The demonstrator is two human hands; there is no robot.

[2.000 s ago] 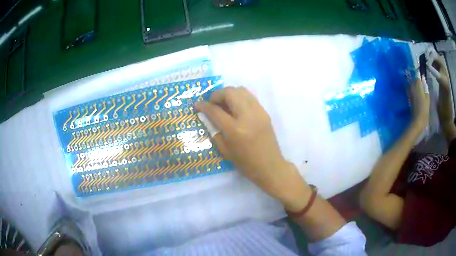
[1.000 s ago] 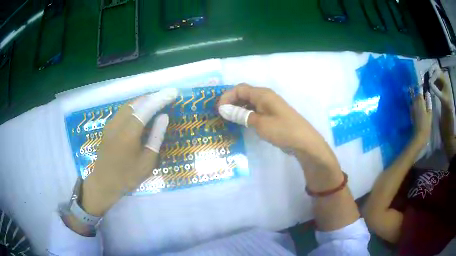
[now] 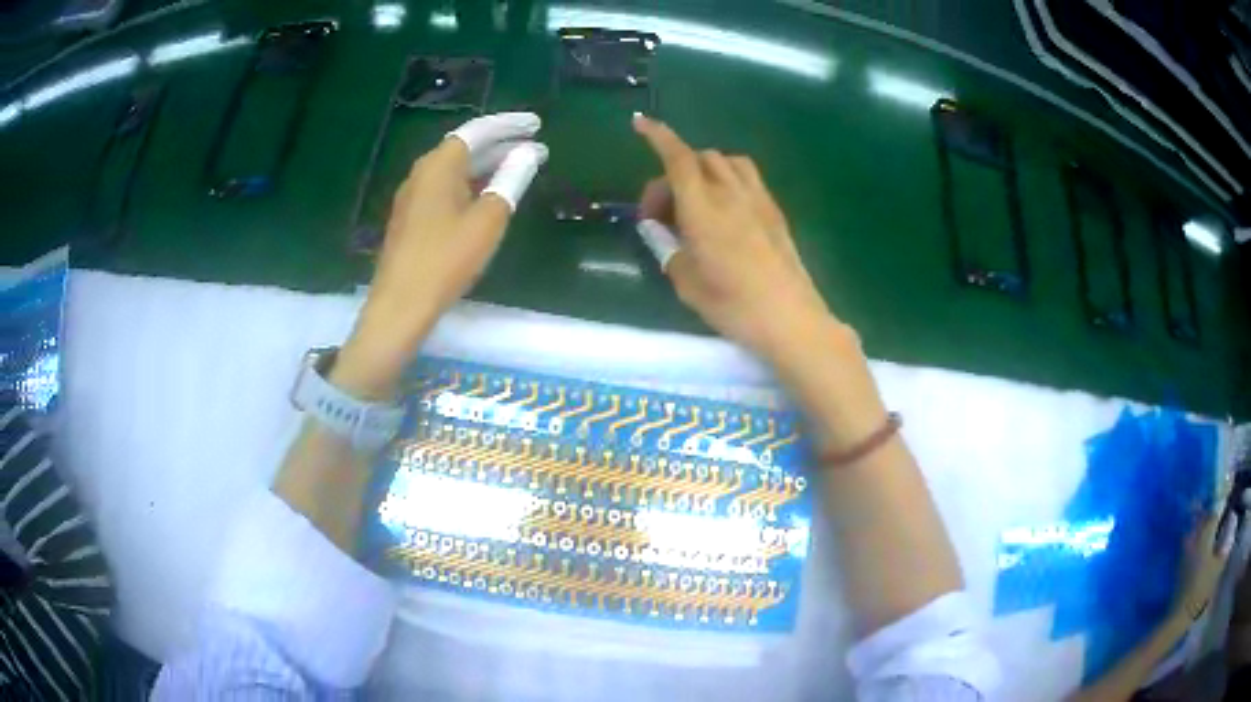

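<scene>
A black phone middle frame (image 3: 605,58) lies on the green conveyor, its solid plate at the far end. My left hand (image 3: 446,226), with white finger cots, is left of this frame; its thumb and finger are close together, and I cannot tell whether anything is between them. My right hand (image 3: 734,240) is at the frame's right side, index finger extended and thumb apart near the frame's near end; no held thing shows. The blue flex carrier sheet (image 3: 590,501) with rows of orange strips lies flat below my hands.
The green conveyor belt (image 3: 809,178) crosses the far side with several spaced black frames, one at right (image 3: 947,192). White covering (image 3: 179,412) lies under the sheet. A crumpled blue film pile (image 3: 1132,507) and a neighbour's arm (image 3: 1166,645) are at right. Blue sheet edge shows at left (image 3: 30,336).
Both hands have moved from the blue sheet forward over the conveyor. The view has shifted, showing more of the belt, and the sheet now sits lower in the picture.
</scene>
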